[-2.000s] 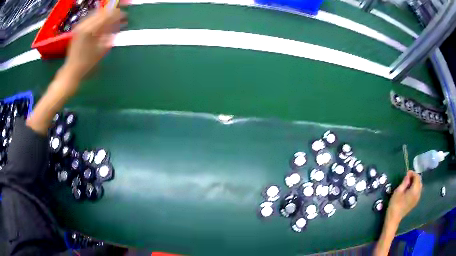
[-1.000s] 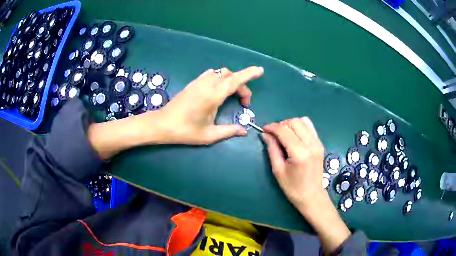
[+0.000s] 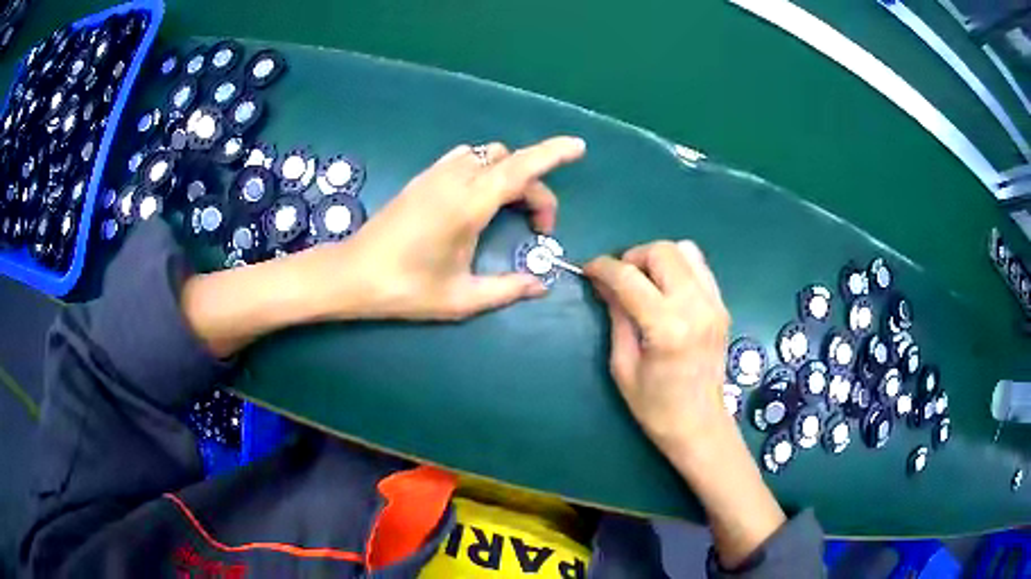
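A speaker unit (image 3: 539, 259), a small black disc with a silver-white centre, lies on the green bench in the middle. My left hand (image 3: 452, 232) curves around it, with thumb and a bent finger at its rim and the index finger stretched out past it. My right hand (image 3: 669, 339) holds a thin pale stick (image 3: 566, 266) like a pen. The stick's tip is on or just over the disc's centre; actual contact cannot be told.
Loose discs lie in a heap at left (image 3: 252, 184) and another at right (image 3: 839, 388). A crowded blue parts bin (image 3: 117, 147) stands far left, another blue bin (image 3: 262, 434) below the bench edge. A translucent bottle (image 3: 1010, 402) and a dark strip (image 3: 1010, 266) are at the right edge.
Two seconds ago my left hand was by the red bin and my right hand by the bottle. Both have come together at the middle disc. Over the last second they barely moved.
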